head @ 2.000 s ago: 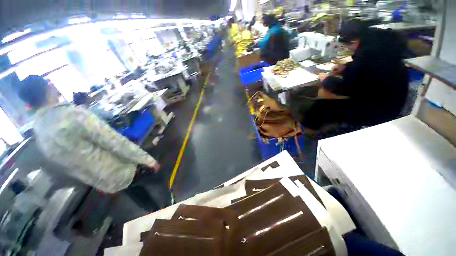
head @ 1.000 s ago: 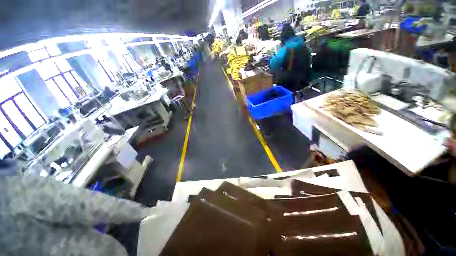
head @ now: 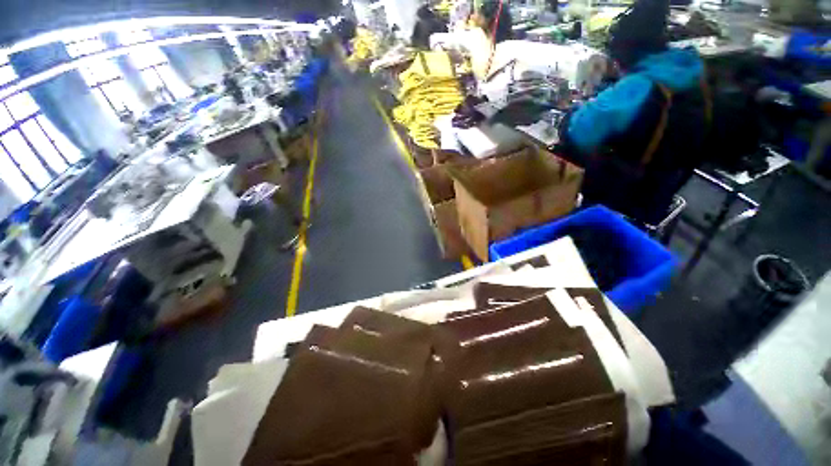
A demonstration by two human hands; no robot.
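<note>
A stack of dark brown zippered panels [head: 524, 369] lies in front of me at the bottom of the view, overlapping in two groups, with shiny straight zip lines. Off-white backing sheets [head: 232, 410] stick out under and around the panels on the left, far and right sides. A dark blue sleeve shows at the stack's lower right. Neither of my hands is visible; what holds the stack from below is hidden.
A grey aisle [head: 364, 196] with yellow lines runs ahead. On the right are an open cardboard carton [head: 519, 205], a blue tub [head: 638, 264] just beyond the stack, yellow pieces [head: 428, 96] and a seated person in a teal-sleeved top [head: 610, 118]. Machine tables [head: 137, 227] line the left.
The view has advanced along the aisle. The carton, blue tub and seated person are nearer. The person in pale clothing on the left and the table with tan strips have left view. The stack stays in front.
</note>
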